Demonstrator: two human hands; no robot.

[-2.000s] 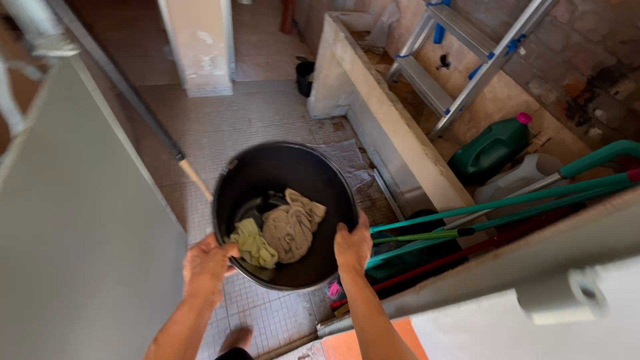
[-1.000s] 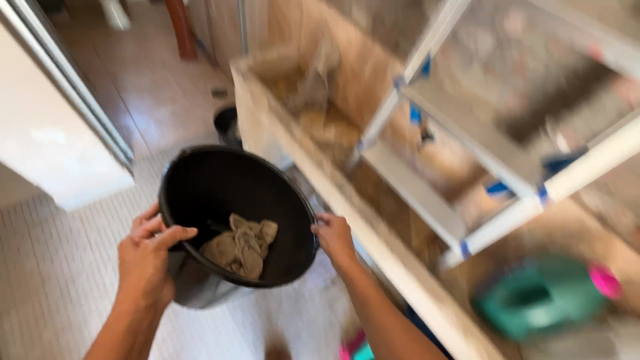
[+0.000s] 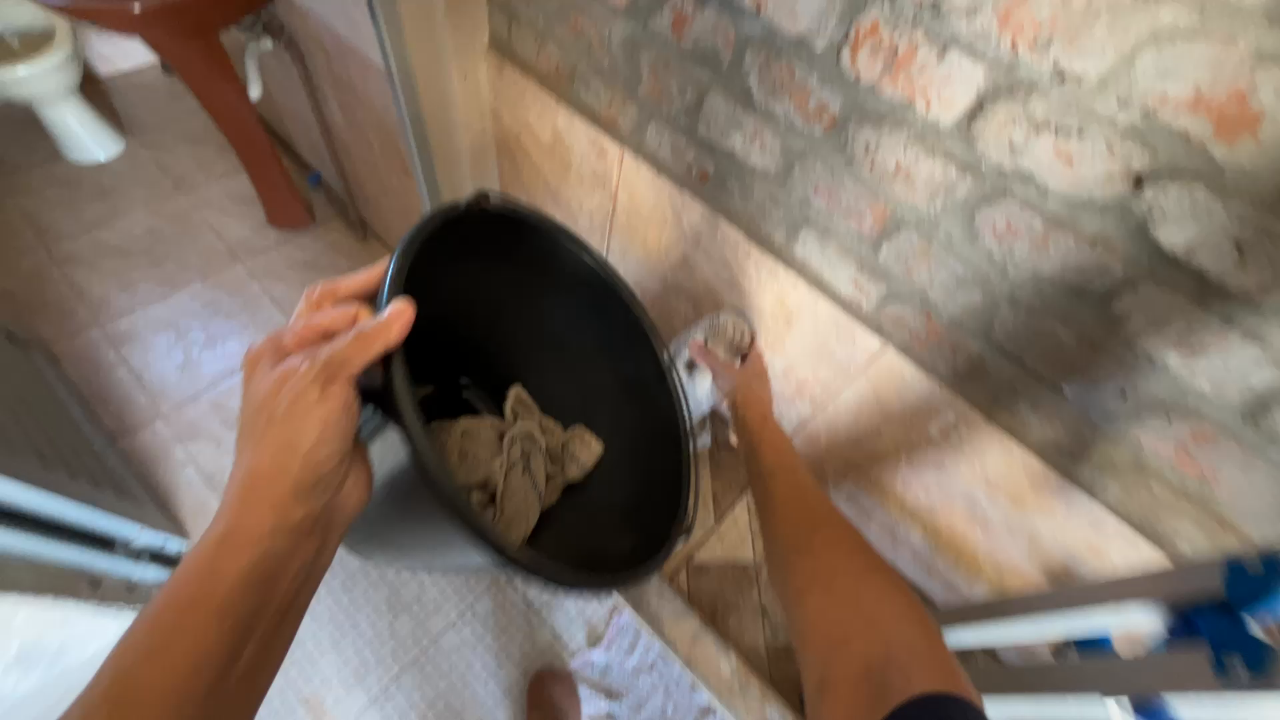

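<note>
My left hand grips the rim of a black plastic bucket, which tilts so that its mouth faces me. Inside, low down, lies a crumpled brown cloth. Beyond the bucket's right side my right hand has its fingers on a whitish, partly see-through thing, perhaps a plastic bag or bottle; blur hides its exact kind. That hand is off the bucket's rim.
A tiled trough ledge runs along a rough brick wall. Part of a ladder shows at lower right. Upper left are a red-brown pedestal and a white toilet. A bare foot is on the floor below.
My right hand has let go of the bucket's rim and is now on the whitish thing beside the wall. The bucket, in my left hand, is by the trough's far end. The view has swung considerably.
</note>
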